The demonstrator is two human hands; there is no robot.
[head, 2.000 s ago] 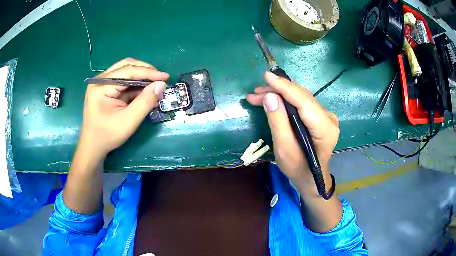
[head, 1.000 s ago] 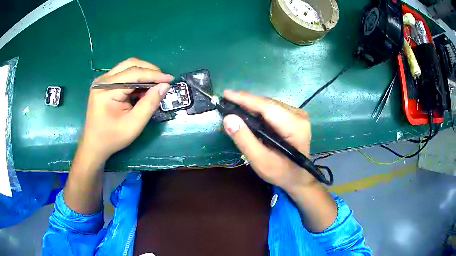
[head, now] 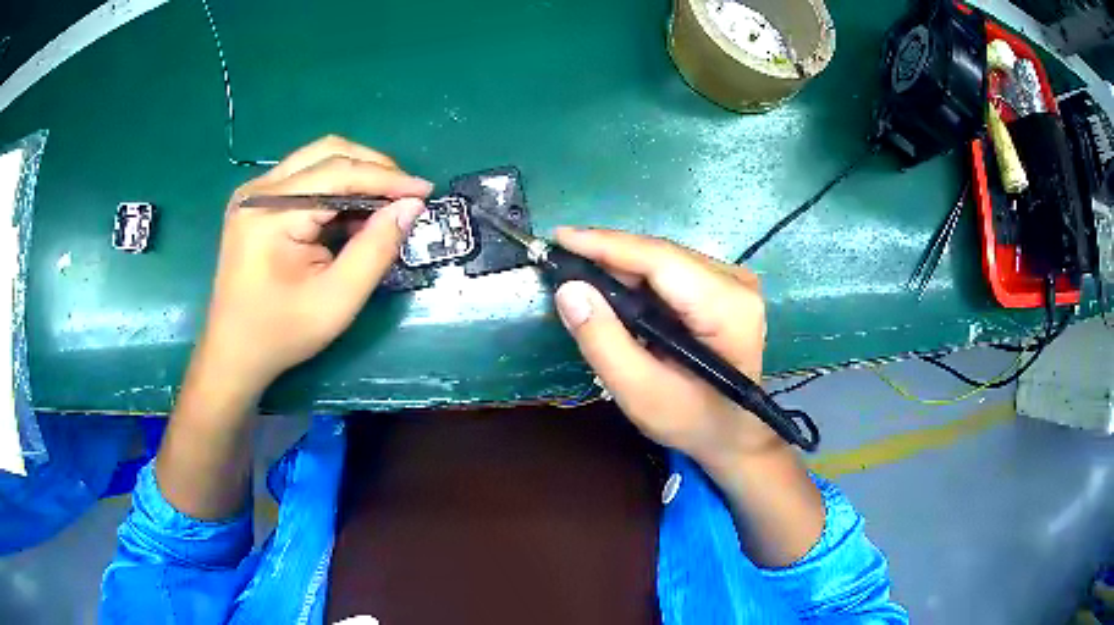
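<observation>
My left hand [head: 299, 263] holds thin dark tweezers [head: 305, 202], their tip end hidden by my fingers at the device housing. The small rounded-square device housing [head: 437, 232], with a pale rim and silver-white parts, sits on the black jig [head: 495, 195]. My right hand [head: 666, 336] grips the black handle of the soldering iron [head: 660, 327]. The iron's thin tip points up-left over the jig at the housing's right edge; I cannot tell whether it touches. A second housing [head: 133, 227] lies on the green bench at left.
A tan ring-shaped pot [head: 733, 79] stands beyond my right hand. A black fan [head: 922, 79] and a red tool tray [head: 1008, 281] are at right, with spare tweezers [head: 938, 244] beside the tray. A thin pale wire [head: 225, 86] lies beyond my left hand. A clear sleeve [head: 27, 305] is at the left edge.
My right hand has moved left, bringing the iron from near the pot to the jig. In the last second both hands barely move; the view shifts slightly.
</observation>
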